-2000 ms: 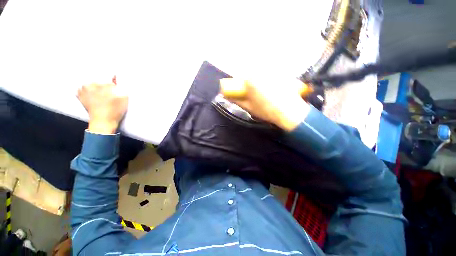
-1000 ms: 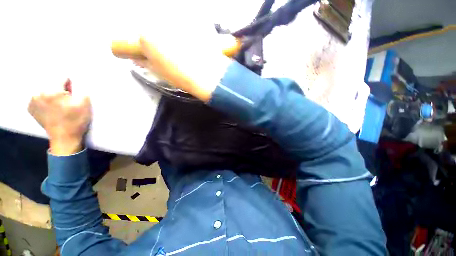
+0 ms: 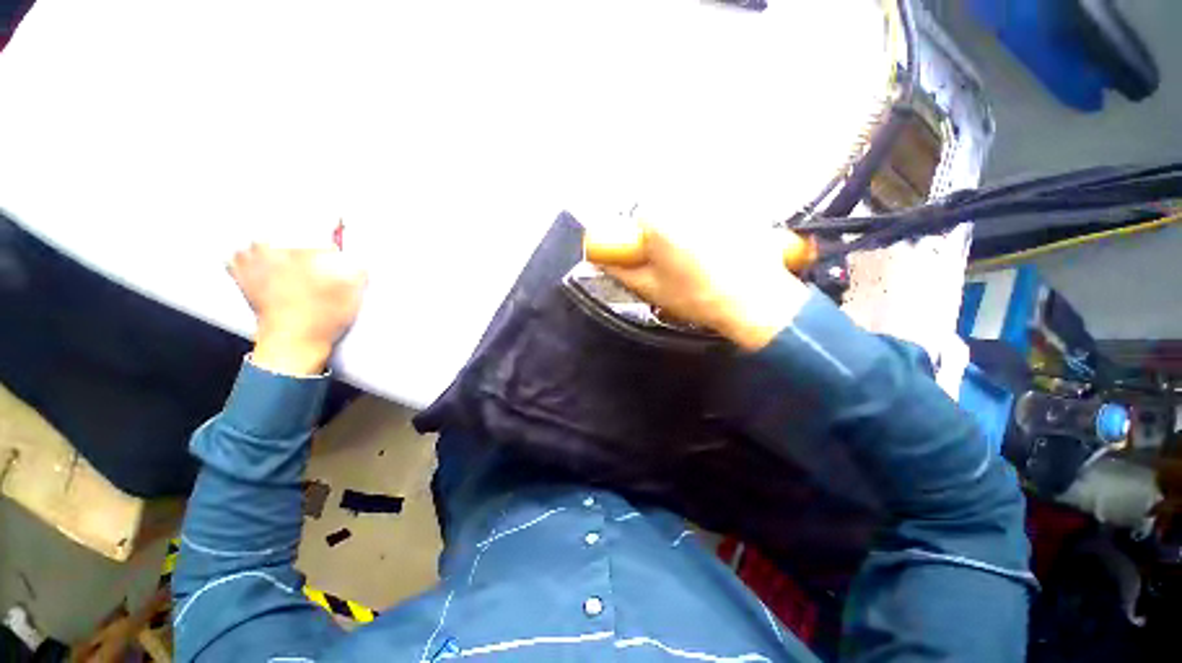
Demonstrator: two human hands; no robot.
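Observation:
The steam iron (image 3: 613, 245) has an orange-tan handle and a silver body. My right hand (image 3: 683, 281) is shut on the handle. The iron stands on the dark garment piece (image 3: 557, 376), which lies over the near edge of the white pressing table (image 3: 428, 117) and hangs down in front of me. My left hand (image 3: 301, 301) is closed at the table's near left edge, left of the garment piece. A small red tip shows above its fingers; what it is, I cannot tell.
Black cables (image 3: 1011, 198) run from the iron to the right. A metal iron rest (image 3: 907, 162) is at the table's right end. A blue tray (image 3: 992, 395) is beyond it. More dark cloth (image 3: 104, 350) hangs at the left. A wooden piece (image 3: 71, 479) is below it.
The iron in my right hand went left over the cloth a second ago and is now back to the right. My left hand also went left and came back, staying closed.

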